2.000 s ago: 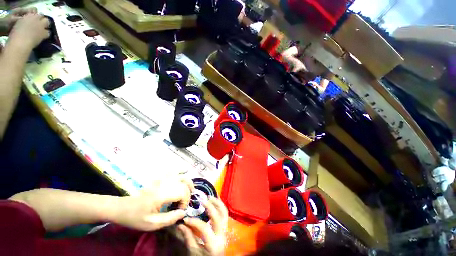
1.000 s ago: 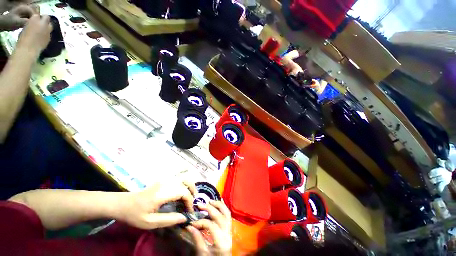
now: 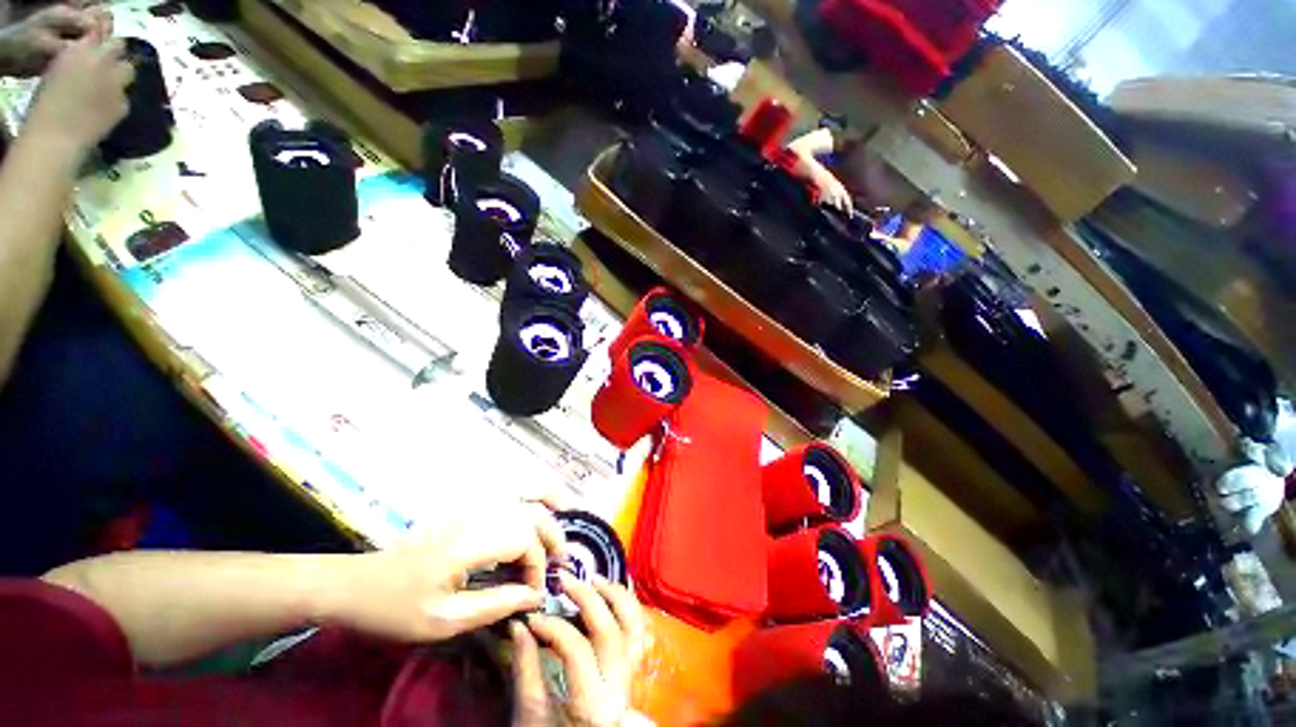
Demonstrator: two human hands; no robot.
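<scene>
A black speaker body [image 3: 597, 547] with a pale ring in its round end is between my hands at the table's near edge. My left hand [image 3: 441, 580], from a maroon sleeve, has its fingertips at the ring; dark material shows between its thumb and fingers. My right hand [image 3: 594, 656] has its fingers bent around the lower side of the same end. The fingers hide much of the body; whether a small part is pinched there cannot be told.
A red case [image 3: 704, 511] lies right of my hands, with red speaker bodies [image 3: 817, 568] beside it. Black speaker bodies [image 3: 537, 355] stand on the printed sheet [image 3: 270, 348]. Another person's hands [image 3: 78, 85] work at upper left. A carton tray [image 3: 725, 320] lies behind.
The grey piece seen at my fingertips one second ago no longer shows. My left fingertips have shifted slightly at the ring, and my right fingers have spread and moved slightly left. The view has shifted a little.
</scene>
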